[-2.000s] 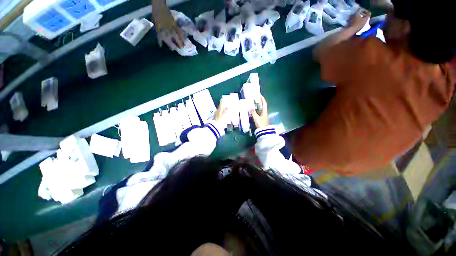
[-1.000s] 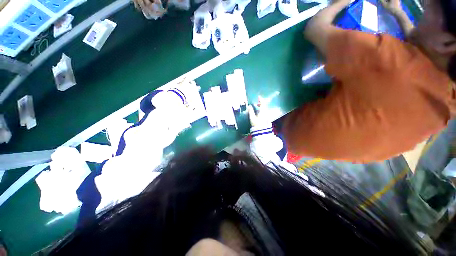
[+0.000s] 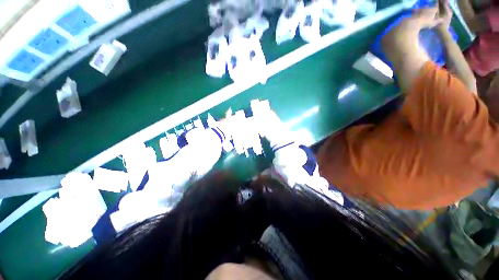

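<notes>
White open cartons [image 3: 246, 131] stand side by side on the green surface in front of me, overexposed so their flaps blur together. More of the row [image 3: 169, 145] shows behind my left sleeve. My left hand [image 3: 227, 117] is small and blurred at the cartons, just beyond its striped cuff; its fingers cannot be made out. My right hand [image 3: 278, 133] is washed out above its cuff at the right end of the cartons; whether it holds anything cannot be told. A white pile [image 3: 74, 210] lies at the left, with a small white card [image 3: 111, 179] beside it.
A pale rail [image 3: 180, 111] divides the surface from the belt. Printed cartons [image 3: 108, 57] and bagged products [image 3: 246, 56] lie on the belt. A person in orange [image 3: 410, 147] at the right reaches into a blue bin [image 3: 387, 41], near a white box [image 3: 374, 68]. A power strip [image 3: 48, 41] is upper left.
My left arm has moved right from over the row, showing some cartons there again. My right hand is closer to the cartons. The neighbour's arms and the blue bin have shifted right in view.
</notes>
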